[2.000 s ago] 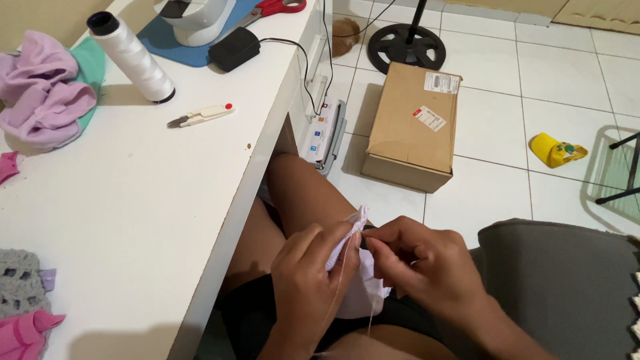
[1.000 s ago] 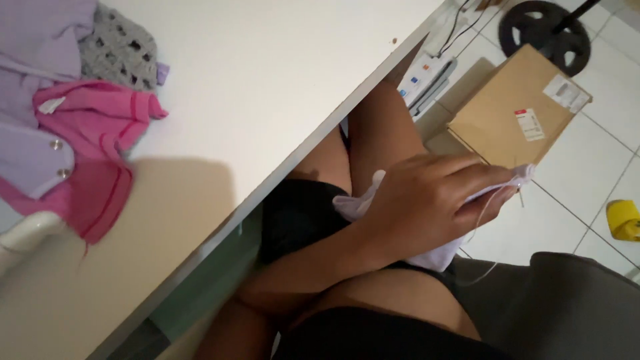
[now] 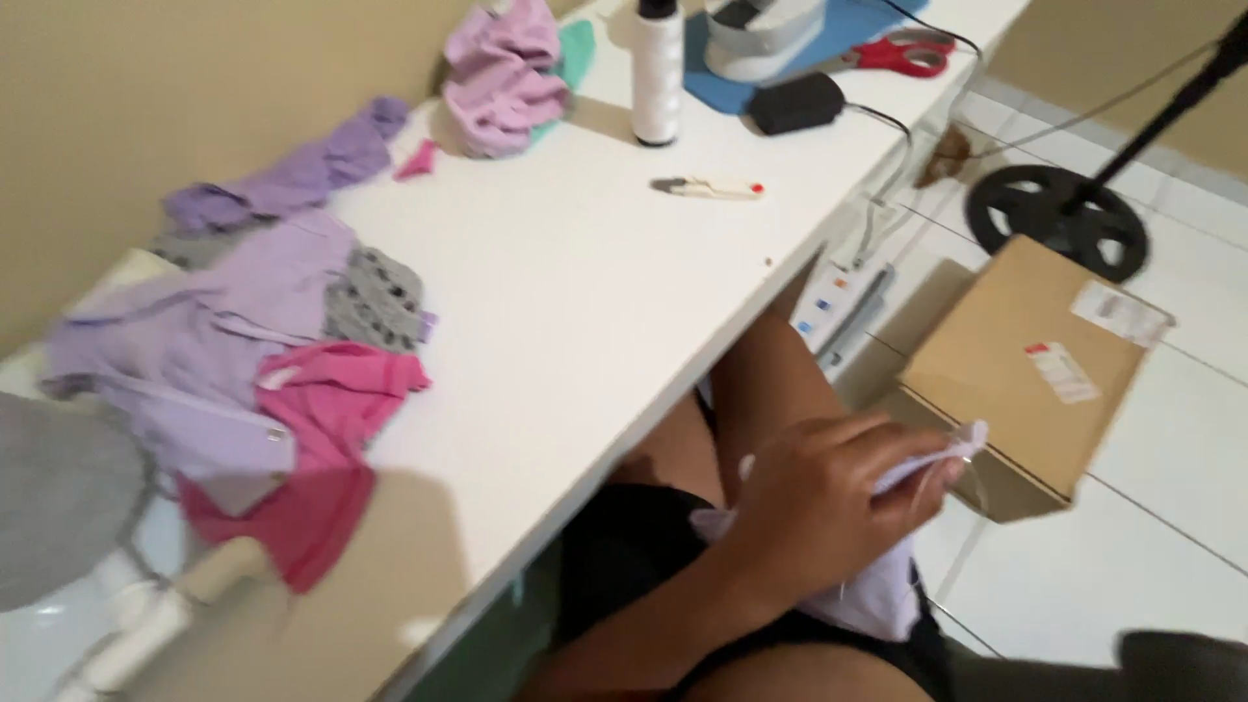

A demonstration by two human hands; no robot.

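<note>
My left hand [image 3: 829,497] is closed around a piece of pale lilac fabric [image 3: 877,590] above my lap, its upper edge pinched between thumb and fingers. A thin light thread hangs in a loop by the fingertips; whether a needle is there I cannot tell. My right hand is out of view. On the white table lie thread snips [image 3: 710,188] with a pale handle, and a cone of white thread [image 3: 657,78] stands behind them. Lilac garments [image 3: 224,331], a pink cloth piece [image 3: 312,419] and a grey openwork knit [image 3: 375,297] are heaped at the left.
The white table's edge [image 3: 624,444] runs beside my legs. Red-handled scissors [image 3: 907,54], a black adapter [image 3: 797,102] and a white device [image 3: 760,34] are at the back. A cardboard box [image 3: 1024,361], a power strip [image 3: 829,302] and a black round stand base [image 3: 1058,219] are on the floor.
Two seconds ago both hands were at the lilac fabric; the right hand has since left the view. The left hand still holds the fabric. The view has swung toward the table.
</note>
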